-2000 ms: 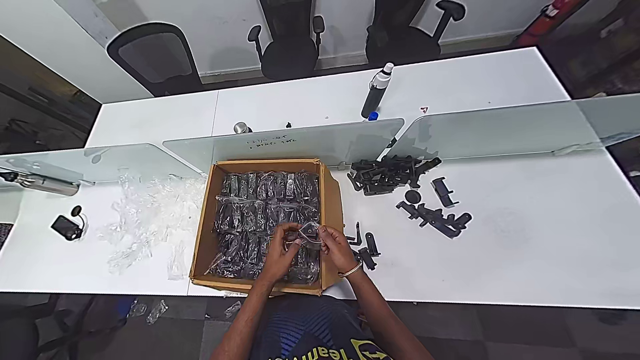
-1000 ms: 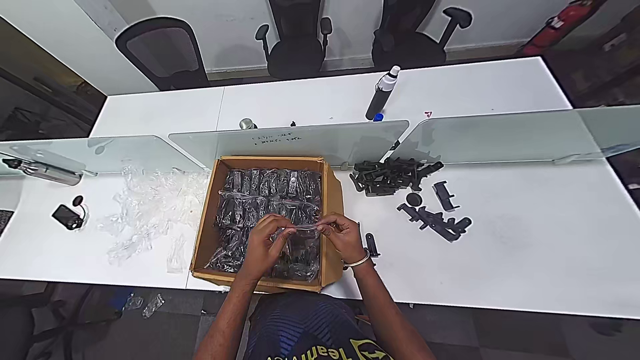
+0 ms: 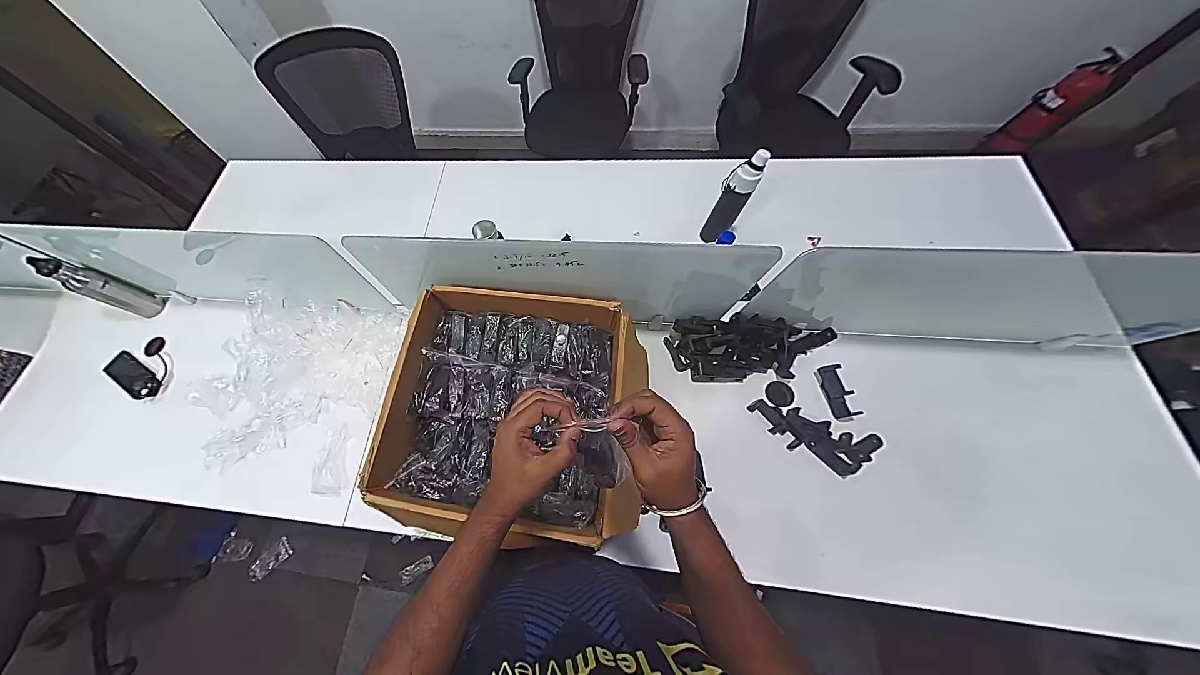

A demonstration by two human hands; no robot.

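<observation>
My left hand [image 3: 532, 452] and my right hand [image 3: 656, 450] pinch the top edge of a clear plastic bag [image 3: 605, 457] between fingers and thumbs. Something dark hangs inside that bag, near my right fingers. Both hands are over an open cardboard box [image 3: 392, 427], which holds rows of dark parts wrapped in clear plastic [image 3: 464, 389]. Right of the box lies a heap of black plastic parts [image 3: 741, 347]. Nearer on that side are a black round disc [image 3: 779, 393], a black bracket-like part [image 3: 836, 392] and several joined black pieces [image 3: 816, 439].
A pile of clear plastic bags [image 3: 300, 366] lies left of the box. Beyond it are a small black device [image 3: 133, 375] and a steel bottle [image 3: 111, 289]. A glass partition [image 3: 656, 272] bearing writing stands behind the box; a dark bottle [image 3: 733, 199] stands past it.
The hands have shifted slightly on the bag's edge over the box. The dark content hangs visibly below my right fingers now.
</observation>
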